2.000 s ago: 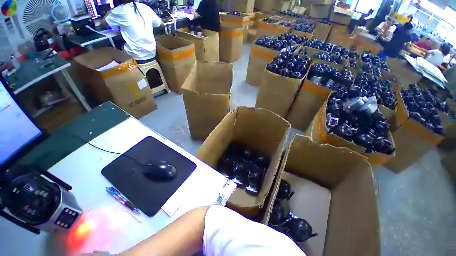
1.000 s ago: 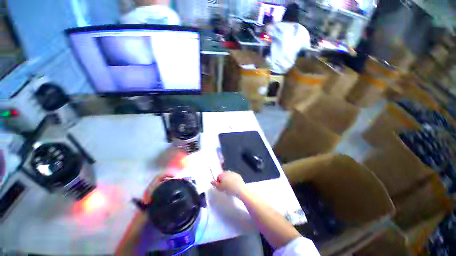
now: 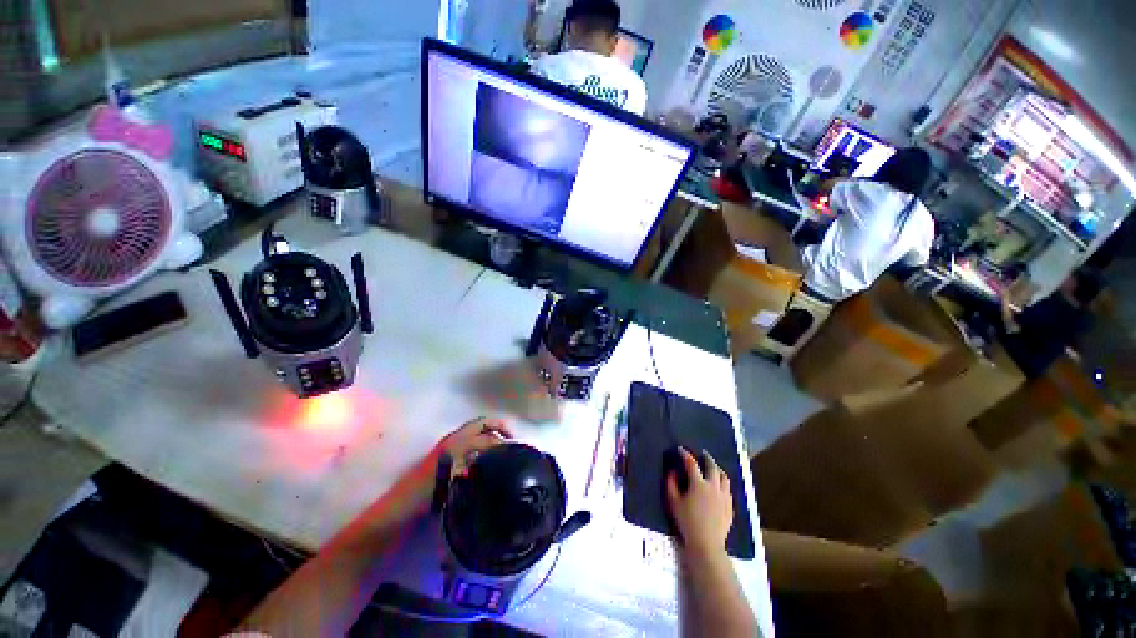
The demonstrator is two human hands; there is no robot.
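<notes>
A black dome-headed camera [image 3: 505, 509] with two short antennas stands at the front of the white bench [image 3: 199, 399], with a blue glow at its base. My left hand [image 3: 476, 441] is behind its upper left side; the camera head hides part of the fingers, and the hand seems to touch the camera. My right hand [image 3: 700, 494] rests on the black mouse [image 3: 676, 459] on the mouse pad [image 3: 650, 499]. The monitor [image 3: 548, 156] shows a grey picture in a white window. A thin stick [image 3: 598, 439] and a pen [image 3: 620, 451] lie left of the pad.
More cameras stand at the left [image 3: 299, 312], middle [image 3: 581, 334] and back [image 3: 336, 175]. A fan [image 3: 100, 218], a dark phone [image 3: 128, 323] and a power supply [image 3: 259, 150] are at the back left. Cartons [image 3: 885, 343] stand on the right. Two people [image 3: 872, 231] are beyond the bench.
The view has swung left. My right hand has moved from beside the pad onto the mouse. My left hand is still at the front camera.
</notes>
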